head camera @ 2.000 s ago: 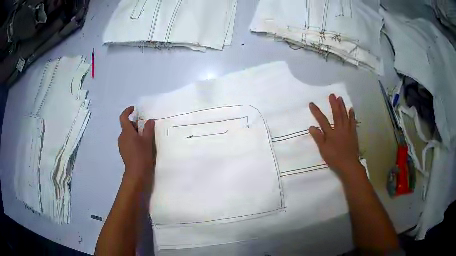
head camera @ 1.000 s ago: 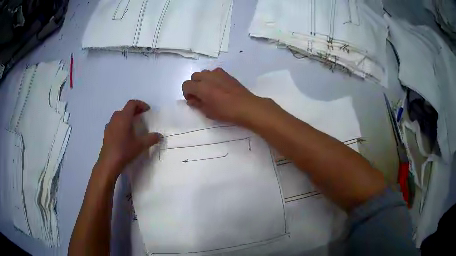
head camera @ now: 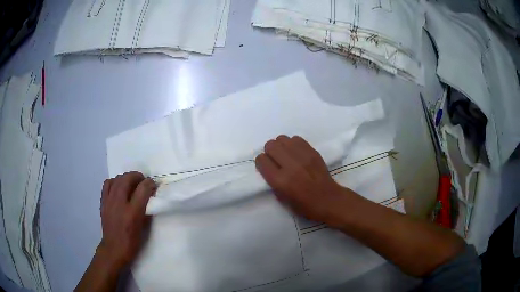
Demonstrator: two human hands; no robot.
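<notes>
A white garment panel (head camera: 216, 245) lies on the table in front of me, with dark double stitch lines running to its right side. Its upper layer is turned back towards me, and another white layer (head camera: 228, 117) with a curved cutout lies behind the fold. My left hand (head camera: 124, 208) holds the left end of the folded edge. My right hand (head camera: 296, 174) has its fingers curled on the fold near the middle. The stitched pocket outline shows only in part under the fold.
Stacked stitched panels lie at the far left (head camera: 142, 28), far right (head camera: 342, 34) and left edge (head camera: 14, 182). A red pencil (head camera: 43, 85) lies at the left. Red-handled shears (head camera: 443, 199) and white scraps with dark grey cloth (head camera: 467, 117) are at the right.
The upper layer's top edge has been folded back towards me. My right hand has moved from the top edge down and right onto the fold. My left hand has moved lower.
</notes>
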